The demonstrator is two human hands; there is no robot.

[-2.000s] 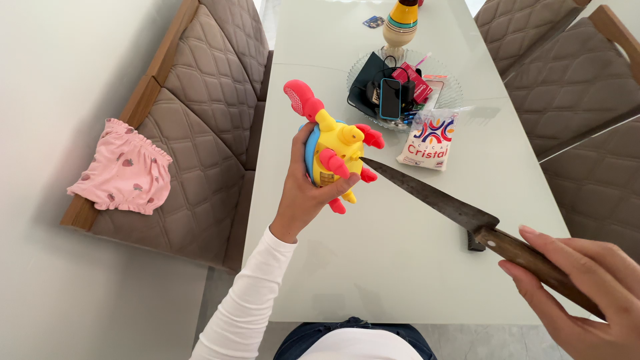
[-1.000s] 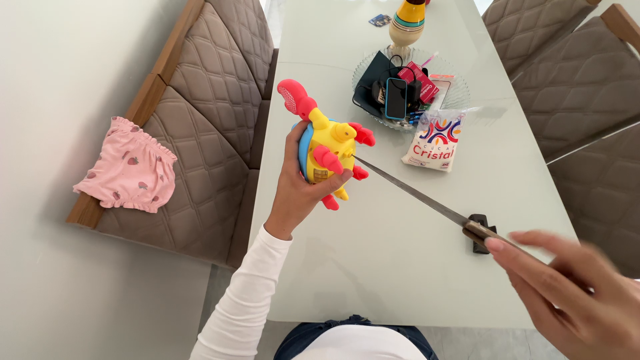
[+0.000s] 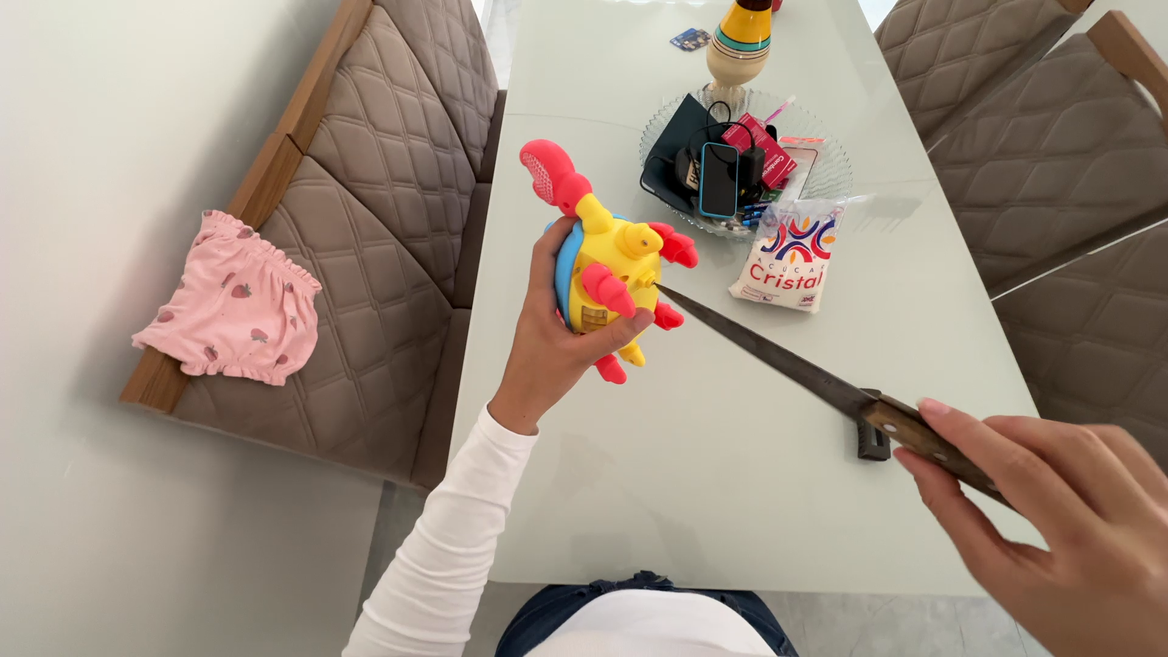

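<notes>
My left hand [image 3: 557,338] grips a yellow, blue and red plastic toy [image 3: 616,265] above the table, its yellow underside turned up with a small barred panel on it. In my right hand [image 3: 1049,502] is the wooden handle of a long-bladed knife [image 3: 776,351], held between thumb and fingers. The blade's tip is at a small yellow round part on the toy's underside; whether it touches cannot be told. Partly under the knife, a small black object [image 3: 873,440] lies on the table.
On the pale table [image 3: 730,511] stand a glass dish [image 3: 835,155] holding a phone [image 3: 719,181], cables and boxes, a bag of sugar [image 3: 789,255], and a yellow and cream vase [image 3: 739,46]. Pink shorts [image 3: 242,301] hang over the quilted bench [image 3: 365,274] at left.
The knife in my right hand has turned, so that the flat of its blade shows more than a second ago. My left hand keeps its hold on the toy.
</notes>
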